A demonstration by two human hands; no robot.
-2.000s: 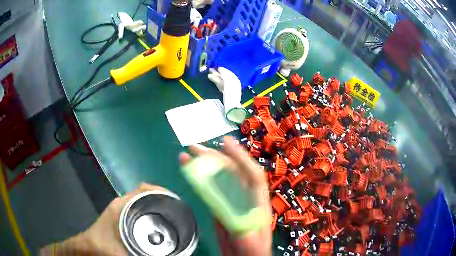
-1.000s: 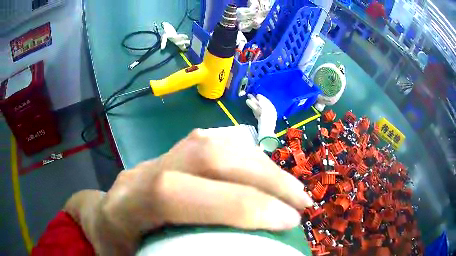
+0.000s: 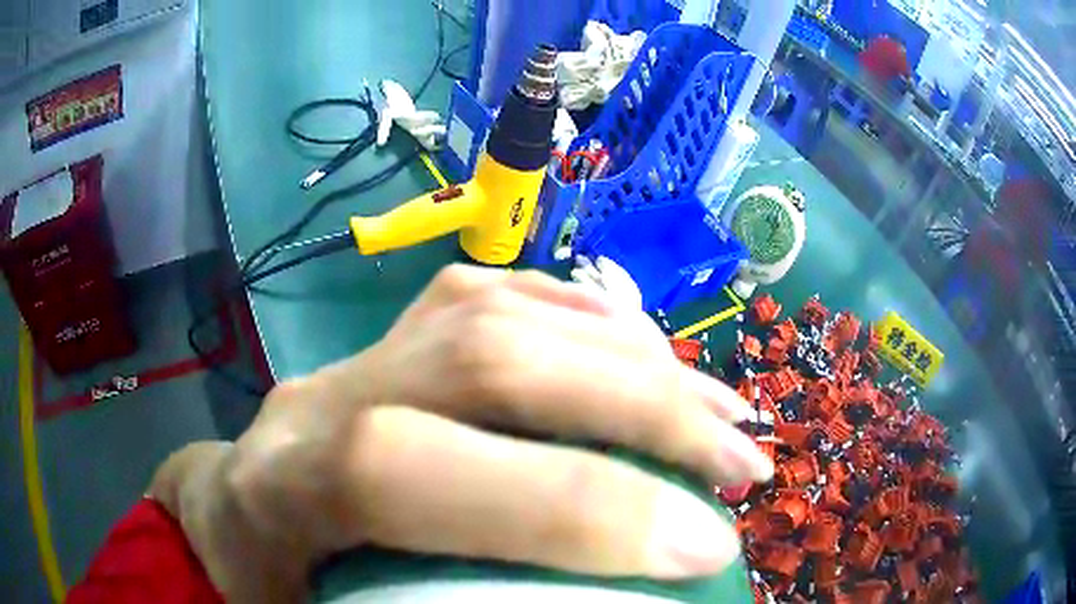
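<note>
My left hand (image 3: 496,413), bare with a red sleeve, is large and close to the camera. Its fingers lie over a cup (image 3: 531,586), which shows only as a dark green edge and whitish surface at the bottom. The rest of the cup is cut off, and its opening is hidden. My right hand is out of the picture. Orange connectors (image 3: 855,454) with short black, white-marked leads lie in a pile at the right.
A yellow heat gun (image 3: 502,195) stands on the green bench (image 3: 307,319). Behind are blue perforated racks (image 3: 661,118), a small blue tray (image 3: 667,248), a pale green fan (image 3: 767,236) and white gloves (image 3: 407,115). A yellow sign (image 3: 906,348) stands beside the pile.
Earlier my left hand held the open steel-lined cup low and my right hand held a pale green lid. The cup has come close to the camera; the right hand and lid have left view.
</note>
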